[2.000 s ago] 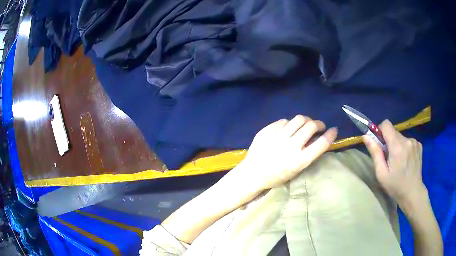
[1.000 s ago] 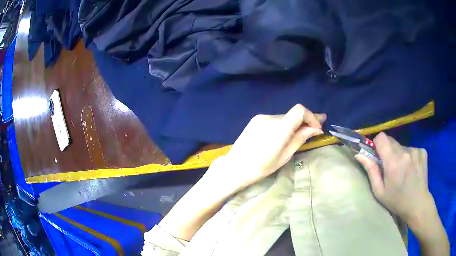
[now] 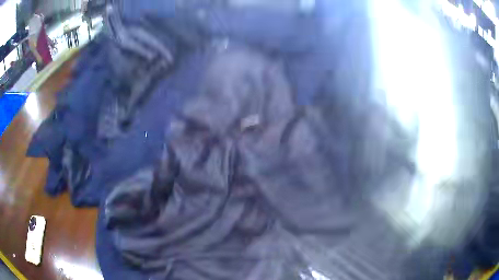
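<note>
A dark navy garment [image 3: 241,180] with crinkled, shinier lining lies heaped over the middle of the picture, blurred. A small pale patch, perhaps a label [image 3: 250,121], shows on the lining. More navy cloth [image 3: 76,131] is piled at the left and hangs in folds over the table. Neither of my hands can be made out. A large pale blurred shape [image 3: 432,126] covers the right side; I cannot tell what it is. The snips are not clearly visible.
The glossy brown table [image 3: 27,186] shows at the left. A phone [image 3: 35,240] lies face down near its lower left edge. A blurred figure in red [image 3: 39,41], perhaps a person, is in the far upper left.
The view has swung up and away from my lap and turned blurry. Both hands and the snips, seen at the table edge before, have dropped out of sight. More of the garment heap shows.
</note>
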